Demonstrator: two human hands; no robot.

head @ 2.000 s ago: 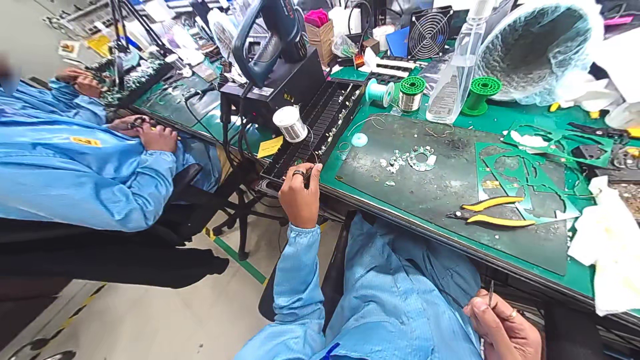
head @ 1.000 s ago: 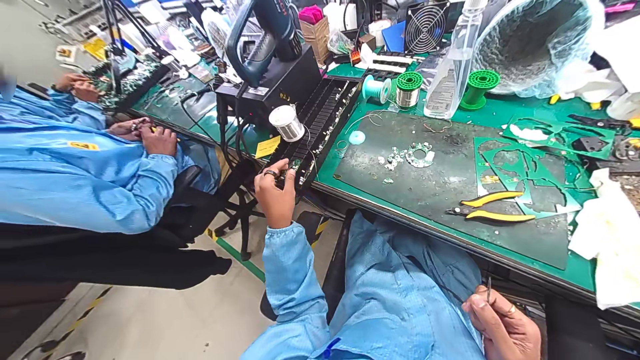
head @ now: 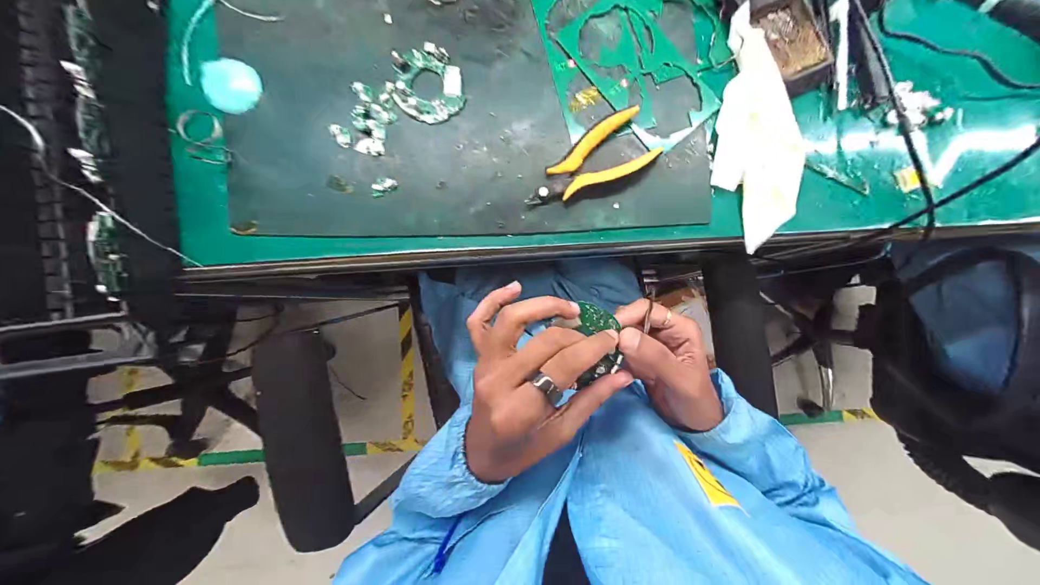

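Observation:
Above my lap, my left hand (head: 532, 382) grips a small green circuit board (head: 599, 319) between fingers and thumb. My right hand (head: 670, 357) meets it at the board's right edge, and a thin metal tool (head: 648, 315), perhaps tweezers, stands up between its fingers; its tip is hidden. On the dark mat (head: 487, 203) of the bench lie cutting pliers with yellow handles (head: 605, 166), jaws to the left. A ring-shaped circuit board (head: 431, 85) and small board pieces (head: 370, 122) are farther back on that mat.
Cut green board frames (head: 626, 49) lie behind the pliers. A white cloth (head: 760, 138) hangs over the bench edge (head: 455, 256), near an open box (head: 792, 41). Circuit boards stand in a black rack (head: 104, 252) at the left. Black cables cross the right side.
My left hand has come from the rack to my lap and now holds a round board beside my right hand. The view has swung right and down.

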